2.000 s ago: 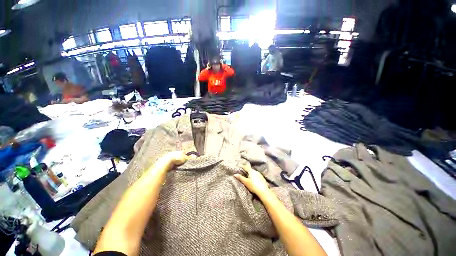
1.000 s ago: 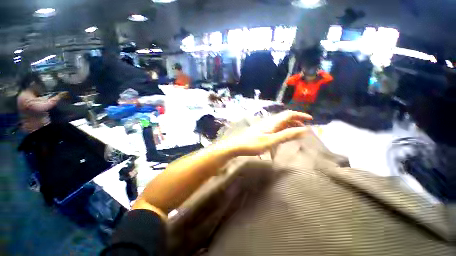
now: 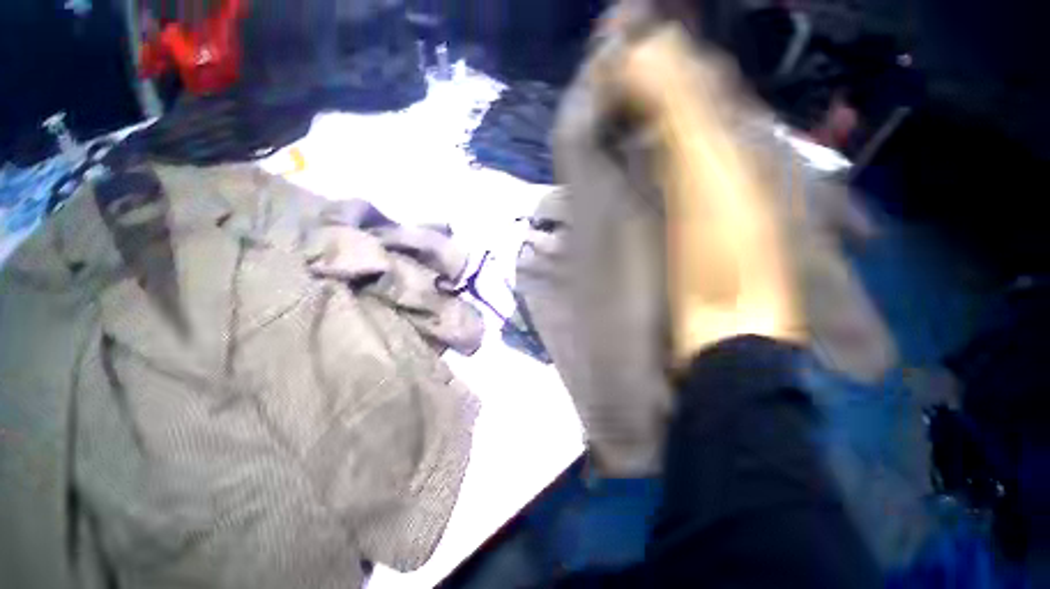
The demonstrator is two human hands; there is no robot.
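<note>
My right hand is raised at the upper middle right and strongly blurred. It appears closed on the top of a grey-brown suit jacket, whose cloth hangs on both sides of my forearm. The fingers cannot be made out. Another grey-brown jacket lies face up at the left, with its lapels spread and dark brown lining showing at the neck. My left hand is not in view.
A black hanger lies on the white table beside the jacket. Dark garments lie farther back. The table edge and blue floor are at the lower right. A person in orange-red is at the upper left.
The view has swung left, then far right. My left hand has left the picture. My right hand now appears raised with a jacket; the other jacket lies without a hand on it.
</note>
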